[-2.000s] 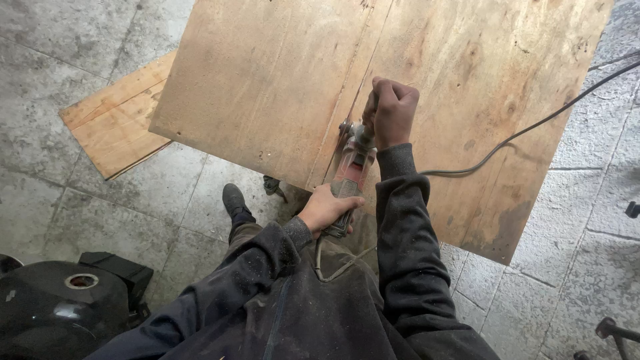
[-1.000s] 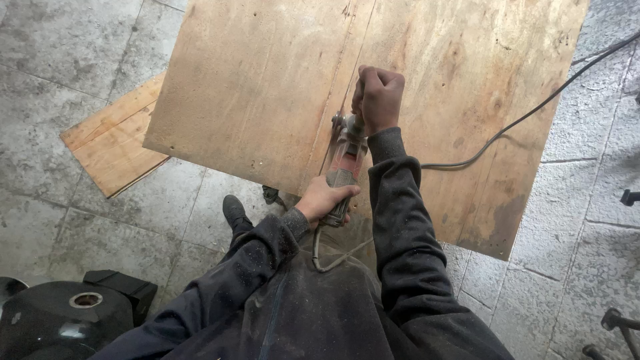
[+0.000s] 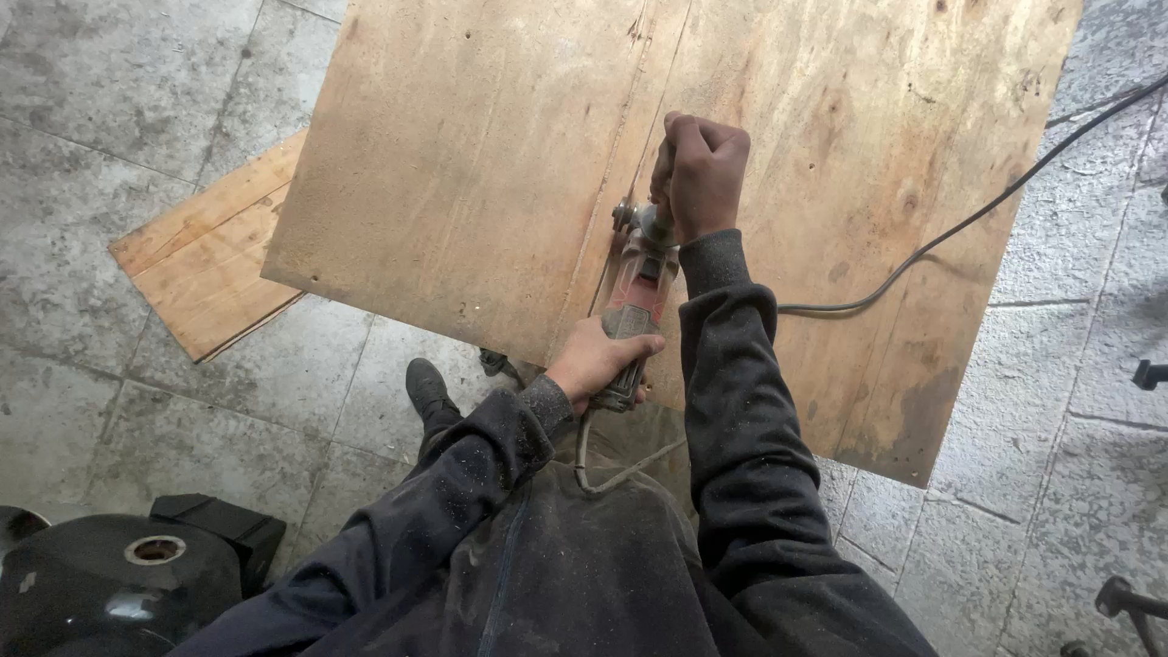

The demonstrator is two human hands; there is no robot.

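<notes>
A dusty red and grey angle grinder [image 3: 636,301] lies along the near part of a large plywood sheet [image 3: 438,182], its head pointing away from me. My left hand [image 3: 610,363] is wrapped round the rear of its body, thumb on top. At the head end, my right hand [image 3: 703,173] is closed in a fist on the side handle, which it mostly hides. The disc is seen edge-on at the head's left side, over a long line in the plywood; how deep it sits cannot be told.
A smaller wooden board [image 3: 214,246] is partly under the sheet at left. A black cord [image 3: 922,251] crosses the sheet's right side. A glossy black tank-like object [image 3: 119,575] stands at lower left. My shoe [image 3: 429,388] is on the tiled floor. Dark metal parts [image 3: 1131,598] are at far right.
Both hands and the grinder have shifted slightly away from me along the plywood since the oldest frame. The grip of each hand looks the same.
</notes>
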